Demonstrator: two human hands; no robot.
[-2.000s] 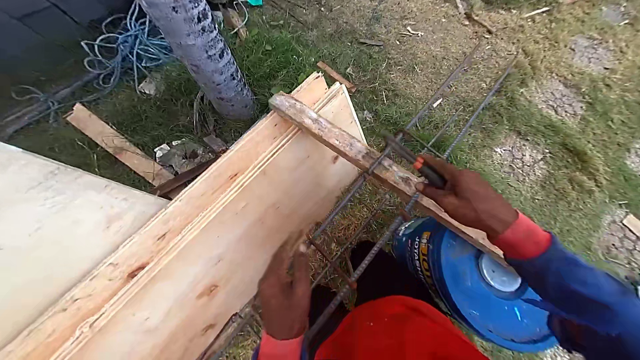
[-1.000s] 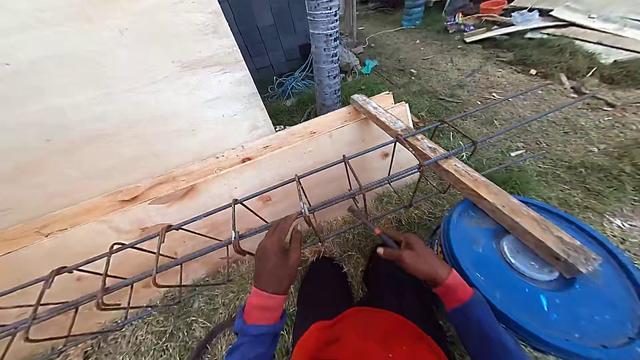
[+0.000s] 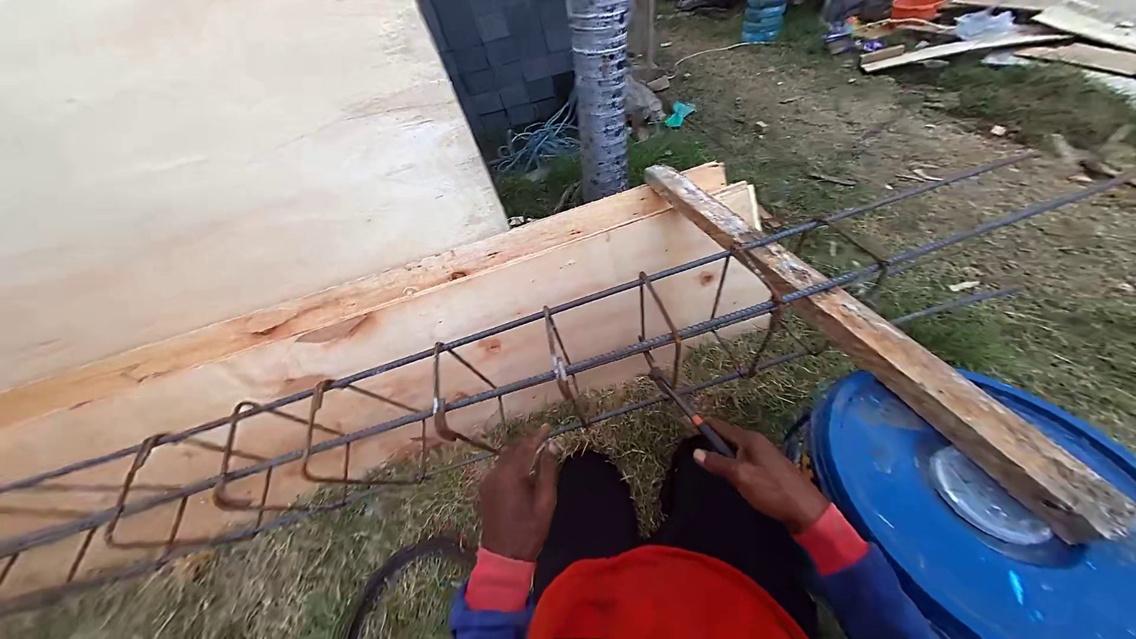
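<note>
A rebar cage (image 3: 524,382) of long ribbed bars and bent stirrups crosses the view from lower left to upper right. My right hand (image 3: 763,475) grips the dark handle of a metal hand tool (image 3: 701,426), whose metal end reaches the lower bar near a stirrup. Beside the lower bar, my left hand (image 3: 519,493) has its fingers curled near a stirrup's bent end; whether it holds anything is unclear. The cage's right part rests across a rough wooden beam (image 3: 887,355).
The beam spans from plywood sheets (image 3: 568,284) to a blue drum (image 3: 879,461). A pale panel (image 3: 240,160) stands at left. Behind are a ringed trunk (image 3: 603,98), blue rope (image 3: 541,142) and scrap boards (image 3: 967,49). A dark curved hose-like thing (image 3: 390,568) lies at the lower left.
The view has swung markedly since the oldest frame. My right hand, with the tool, was over the beam two seconds ago and is now at the cage left of the beam.
</note>
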